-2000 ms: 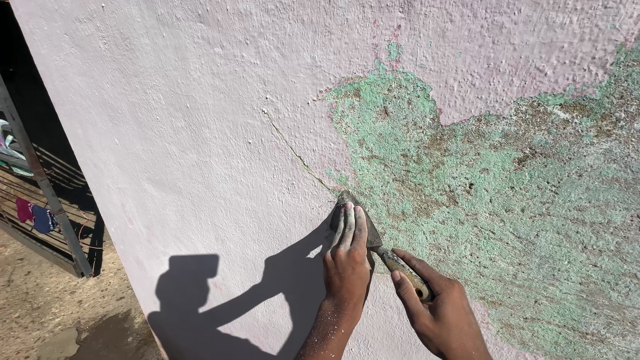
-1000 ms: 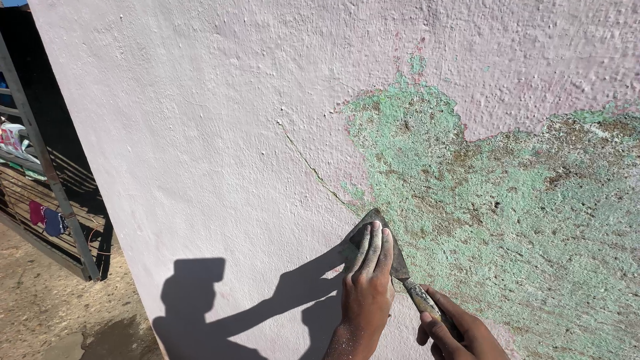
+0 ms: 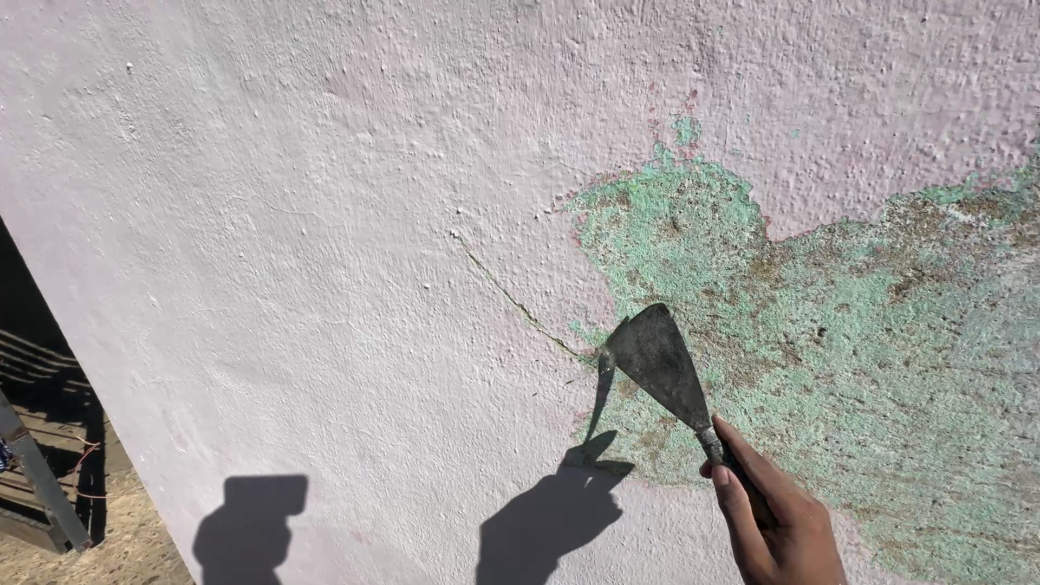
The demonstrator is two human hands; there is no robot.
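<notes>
My right hand, at the lower right, is closed around the dark handle of a putty knife. Its dark, wedge-shaped metal blade points up and to the left, with one corner at the left edge of a patch of exposed green paint. A thin crack runs up and left from near that corner through the pale pink painted wall. The green patch is rough, with brown areas. My left hand is out of the frame.
Shadows of a head and a hand fall on the lower wall. At the lower left, past the wall's slanting edge, stand a metal frame and wooden slats over rough ground.
My left hand, which lay on the putty knife's blade in both earlier frames, has left the blade and the view. My right hand still holds the handle.
</notes>
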